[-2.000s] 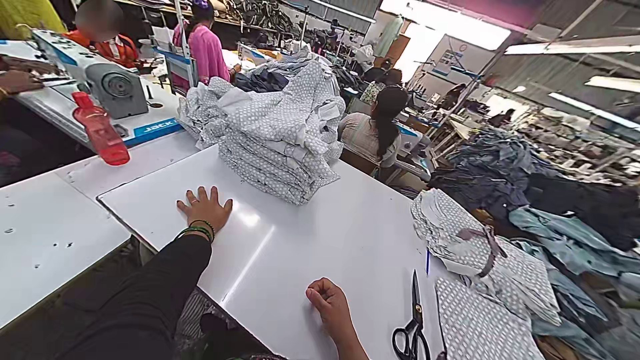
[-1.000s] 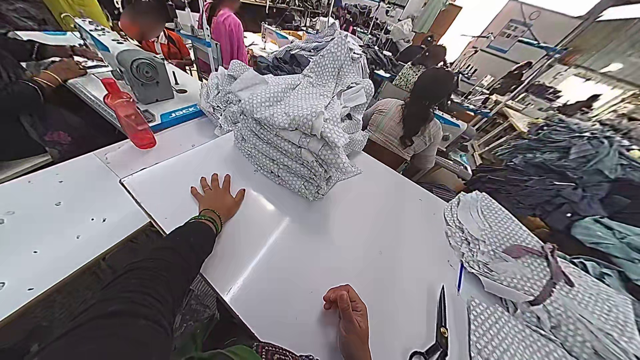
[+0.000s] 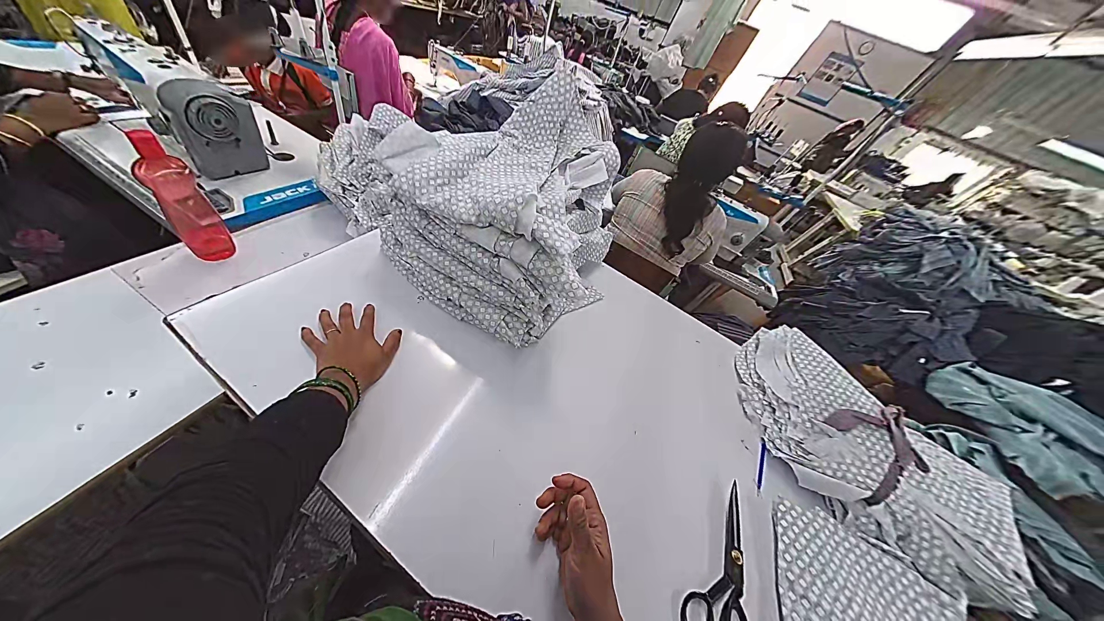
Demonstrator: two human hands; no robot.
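My left hand (image 3: 352, 347) lies palm down with its fingers spread on the white tabletop (image 3: 638, 414), with nothing in it. Just beyond it rises a stack of folded grey-and-white patterned fabric pieces (image 3: 492, 233), loosely heaped on top. My right hand (image 3: 576, 526) is at the near edge, its palm turned sideways and fingers loosely curled, holding nothing that I can see. To its right lie black-handled fabric scissors (image 3: 731, 561), blades pointing away. A blue pen (image 3: 762, 466) rests by a bundle of the same fabric (image 3: 828, 405), tied with a mauve cloth strip (image 3: 901, 457).
A red plastic bottle (image 3: 185, 198) leans at the upper left beside a Jack sewing machine (image 3: 185, 103). Several people sit or stand at machines beyond the table, one in a plaid top (image 3: 664, 216). Dark and teal garments (image 3: 1018, 423) are heaped at the right.
My right hand has loosened from a closed curl, its fingers now partly apart. My left hand stays flat on the tabletop. The view has swung to the right.
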